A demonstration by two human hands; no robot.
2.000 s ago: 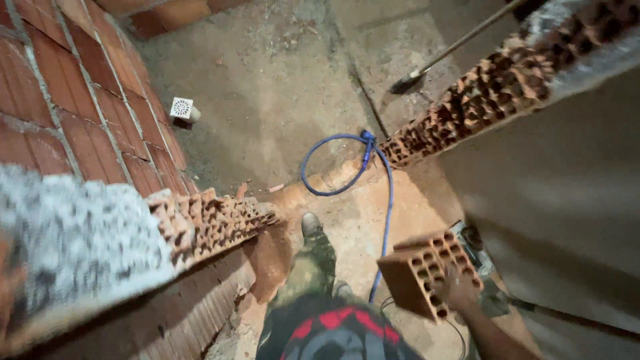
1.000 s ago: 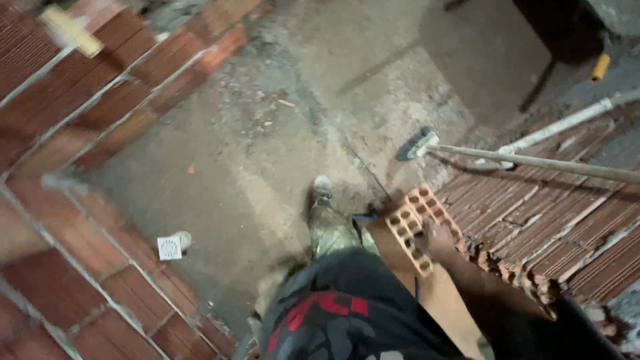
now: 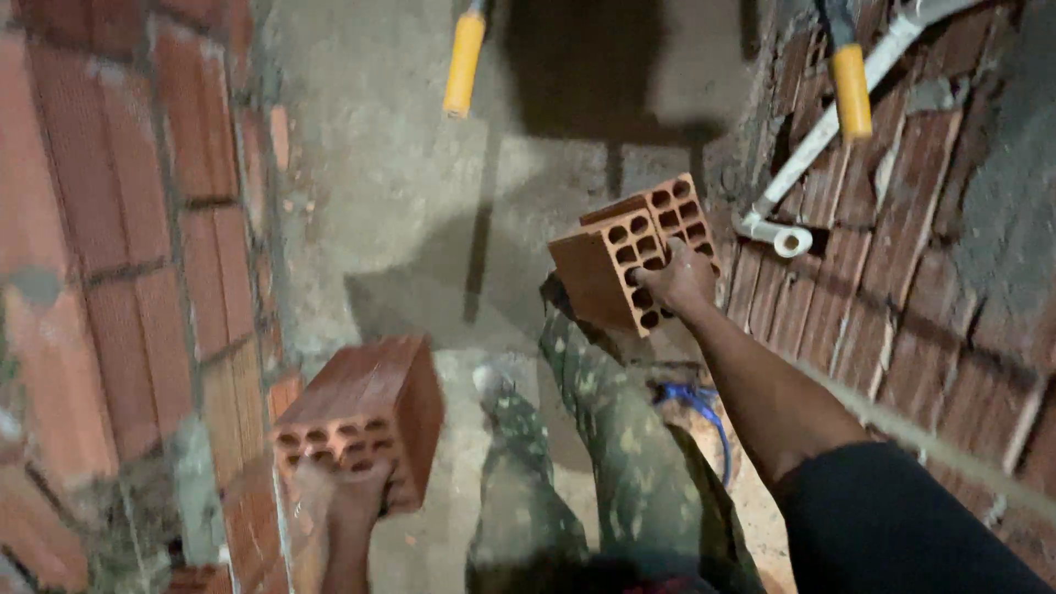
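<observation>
My left hand (image 3: pixel 342 495) grips the end of a hollow clay brick (image 3: pixel 363 379) at the lower left, its fingers in the round holes of the near face. At right of centre my right hand (image 3: pixel 681 280) holds two hollow clay bricks (image 3: pixel 590 272) side by side, fingers and thumb hooked into their holes. These bricks are above my leg, with their holed ends turned towards me. My fingertips inside the holes are hidden.
A brick wall (image 3: pixel 140 247) rises on the left. Another brick wall (image 3: pixel 891 313) with a white plastic pipe (image 3: pixel 800 157) stands at right. Yellow handles (image 3: pixel 464 66) are at the top, over the concrete floor (image 3: pixel 363 165). A blue hose (image 3: pixel 709 404) lies beside my leg.
My left hand has come into view holding a brick. My right hand still holds its bricks. The view has moved further into the room, with the yellow handles now near the top.
</observation>
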